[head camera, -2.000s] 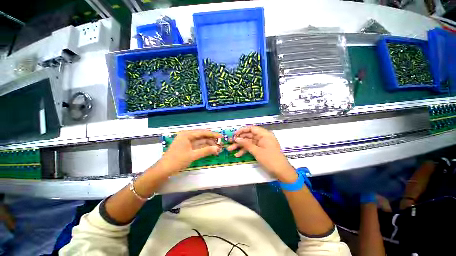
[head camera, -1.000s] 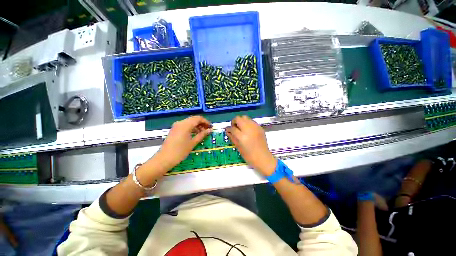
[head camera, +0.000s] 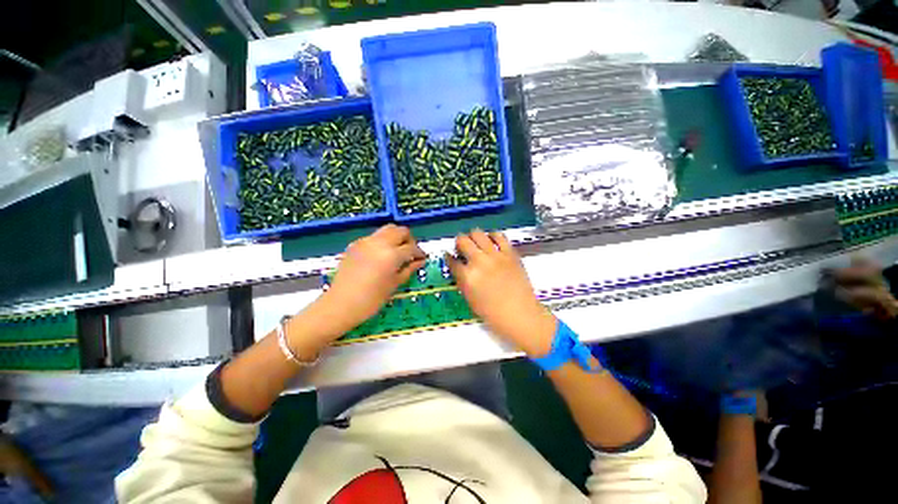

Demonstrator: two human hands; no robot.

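Observation:
A green PCB panel (head camera: pixel 418 307) lies on the conveyor rails in front of me, with small dark and pale parts standing on it. My left hand (head camera: pixel 379 266) is over its upper left part, fingers pinched near the back edge. My right hand (head camera: pixel 492 285) is over its upper right part, fingertips bent down at the back edge. The fingers hide whatever is between them. Behind the board are two blue bins of dark and yellow-green capacitors, the left one (head camera: pixel 315 182) and the right one (head camera: pixel 448 162).
A silvery-grey bag stack (head camera: pixel 596 148) lies right of the bins. A small blue box with a clear bag (head camera: pixel 295 81) stands behind. Another blue bin (head camera: pixel 788 118) is at far right. A handwheel (head camera: pixel 153 224) is at left. Another person's arm (head camera: pixel 738 453) is at lower right.
Both hands moved from the middle of the board to its back edge, and the left hand has since turned and shifted slightly. The other person's hand has appeared at right.

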